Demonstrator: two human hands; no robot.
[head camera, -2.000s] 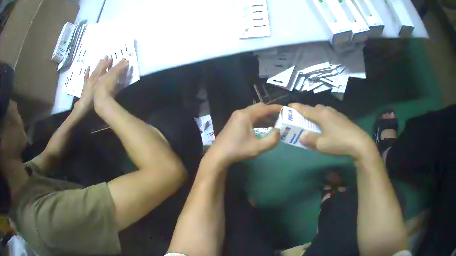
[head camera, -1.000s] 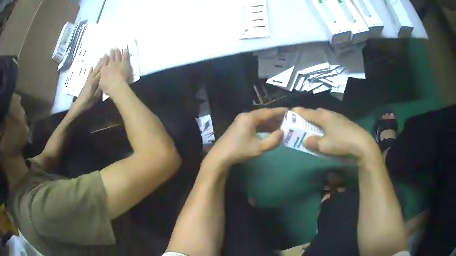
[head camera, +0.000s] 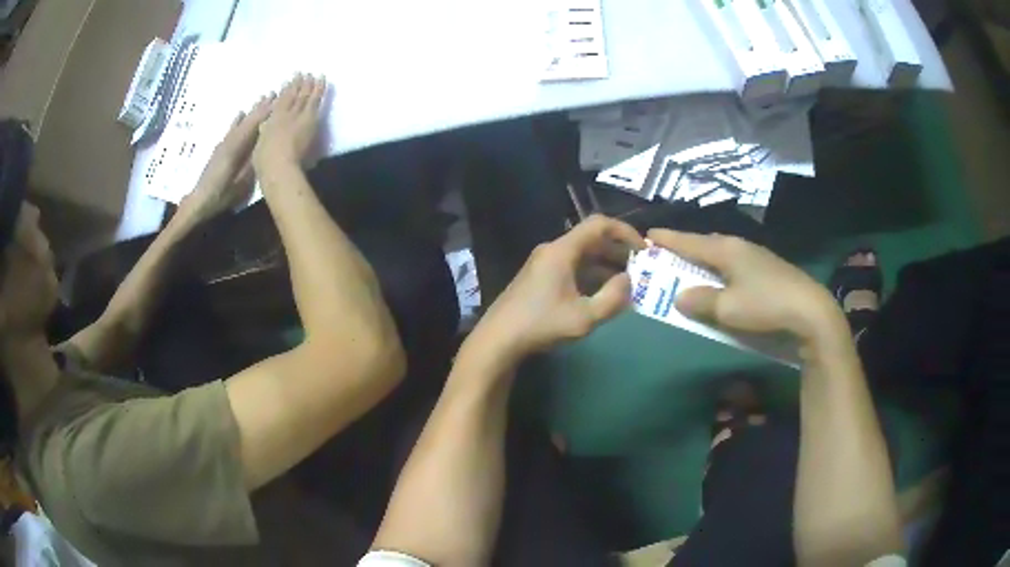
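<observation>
A white retail box (head camera: 662, 290) with blue lettering is held over the green floor, its long side running down to the right under my right hand. My right hand (head camera: 753, 290) is closed around the box, thumb on the lettered face. My left hand (head camera: 570, 286) is at the box's left end, fingers curled and thumb tip at the box edge. The fingertips of both hands meet near the top corner. The box's end flap is mostly hidden by my left fingers.
Long white boxes (head camera: 756, 50) stand in a row on the white table (head camera: 421, 66), with a printed card (head camera: 575, 40) to their left. Loose leaflets (head camera: 709, 166) lie below the table edge. At left a person's hands (head camera: 282, 127) press on white printed paper. A sandalled foot (head camera: 856, 286) is at right.
The box has turned so more of its long side shows towards the lower right. My left fingers have moved onto its end corner. The other person's hands have shifted right and up.
</observation>
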